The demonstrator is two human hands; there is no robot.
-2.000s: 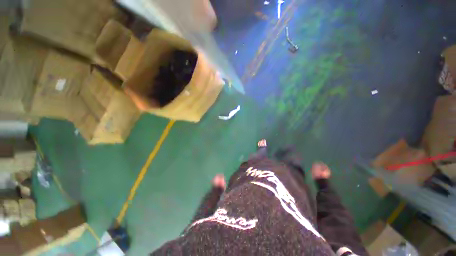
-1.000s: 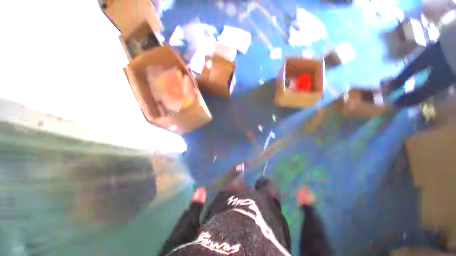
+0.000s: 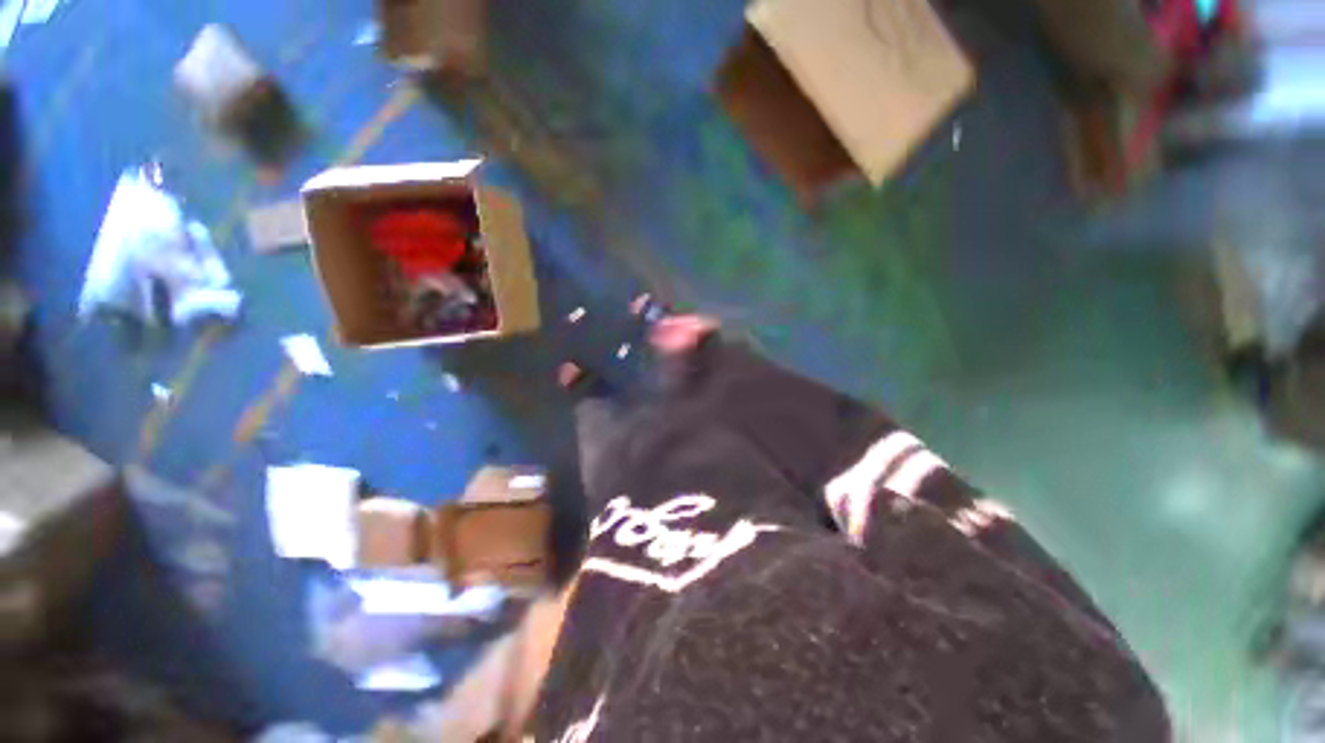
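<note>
My right hand is small and blurred near the middle, at the end of a dark sleeve with pale stripes. Its fingers are not clear, and no held object can be made out. I cannot make out my left hand. A small pinkish spot beside my body cannot be told as a hand or a foot. An open brown carton stands on the blue floor ahead to the left, with something bright red and greyish scraps inside.
Another brown carton lies at the top, its flap raised. Small boxes, a white sheet and pale wrapping lie at the lower left. A crumpled white bag lies far left. Green floor shows at right.
The view has swung, and the carton with red contents now appears nearer and at left. My right hand has moved in front of my body; my left hand no longer shows clearly.
</note>
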